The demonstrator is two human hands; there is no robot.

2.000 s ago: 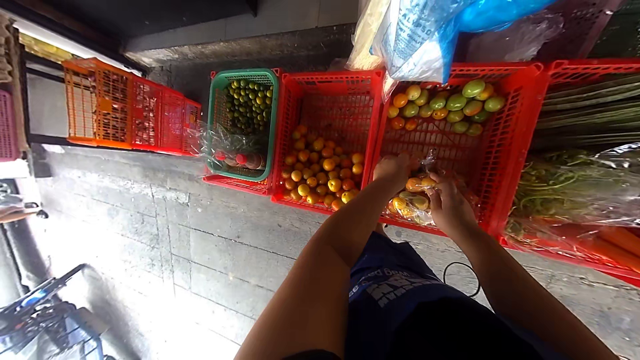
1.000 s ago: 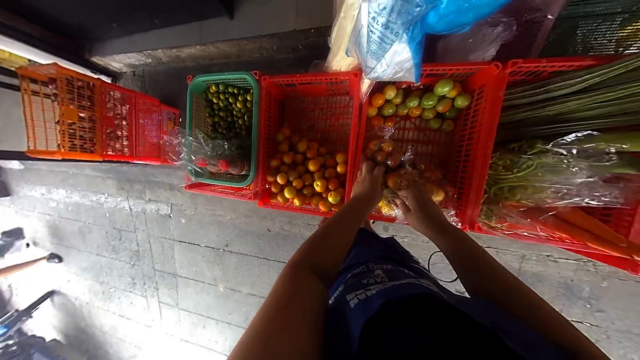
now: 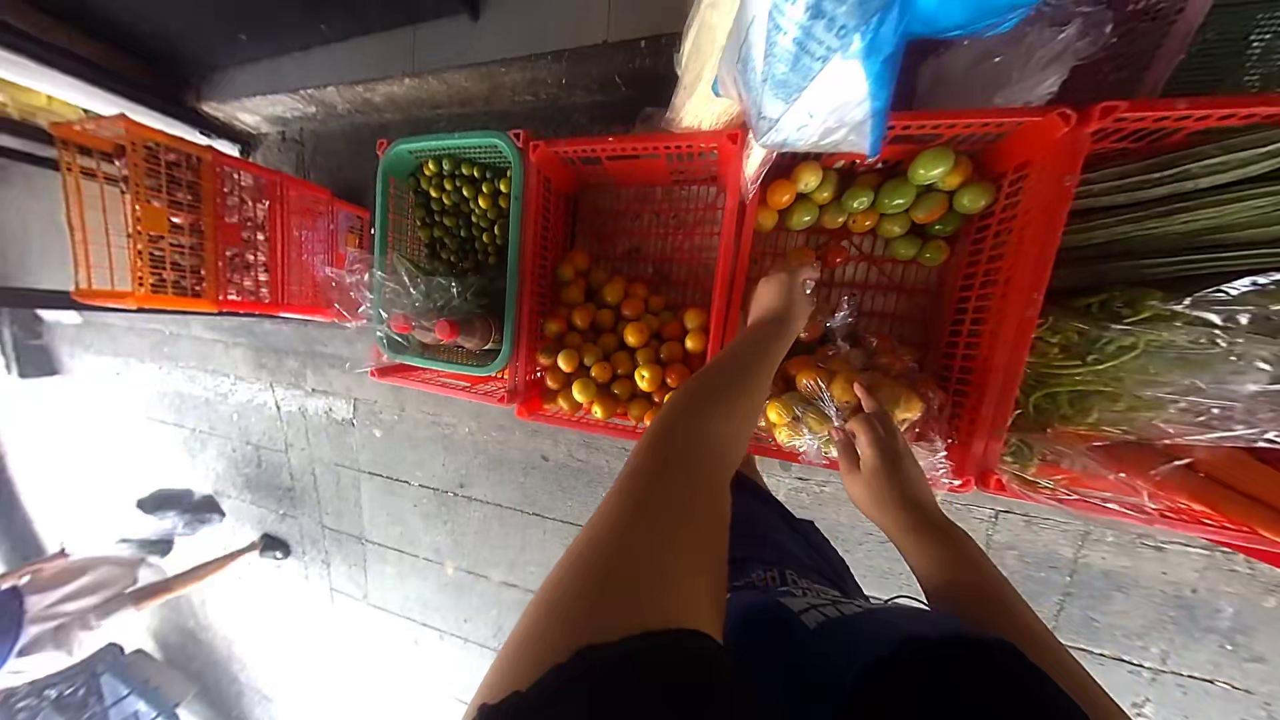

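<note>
My left hand (image 3: 783, 298) is over the left side of a red plastic crate (image 3: 1012, 290), its fingertips at an orange-red tomato (image 3: 800, 257); whether they grip it is hidden. Lower down, my right hand (image 3: 880, 460) pinches the thin film of a clear plastic bag (image 3: 822, 402) between thumb and fingers. Bagged orange and yellow tomatoes lie around that film at the crate's near side. Along the far side of the same crate are loose green and orange tomatoes (image 3: 893, 195). A neighbouring red crate (image 3: 640, 150) on the left holds loose orange tomatoes (image 3: 632, 335).
A green basket (image 3: 515, 250) holds small green citrus fruits (image 3: 462, 205) and red-capped bottles (image 3: 470, 332). Long green vegetables (image 3: 1170, 200) and bagged carrots (image 3: 1180, 480) fill the right crate. Blue and white plastic bags (image 3: 830, 70) overhang the far edge. A person (image 3: 90, 600) is at lower left.
My left hand has moved away from the bagged tomatoes, toward the far side of the crate. My right hand remains at the bags.
</note>
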